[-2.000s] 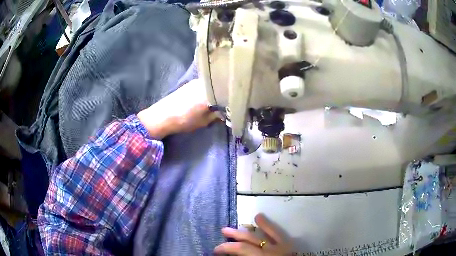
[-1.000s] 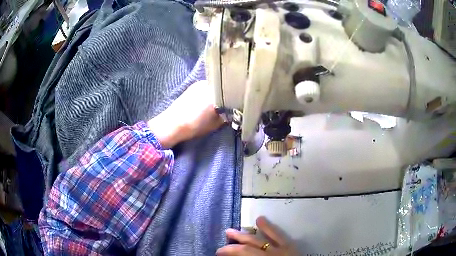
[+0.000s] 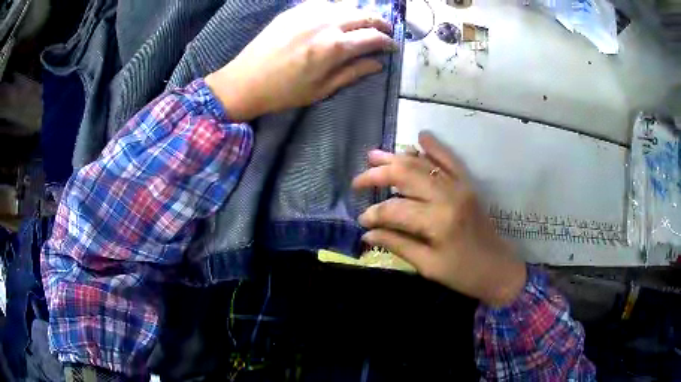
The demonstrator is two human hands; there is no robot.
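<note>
The denim garment lies grey ribbed side up, with a dark navy hem at its near end. Its dark-blue seam edge runs front to back along the pale machine bed. My left hand lies flat on the cloth, fingertips at the seam near the top of the view. My right hand rests over the seam edge near the hem, fingers spread and thumb apart on the bed side. The machine head, presser foot and needle are out of view. No label shows.
A plastic packet with blue print lies at the bed's right. Ruler marks run along the bed's front. A white piece lies at the top right. More denim hangs at left. Something yellow shows under the hem.
The view has shifted down toward the hem, and the machine head has left it. My left hand is now flat on the cloth rather than beside the needle area. My right hand now reaches over the seam.
</note>
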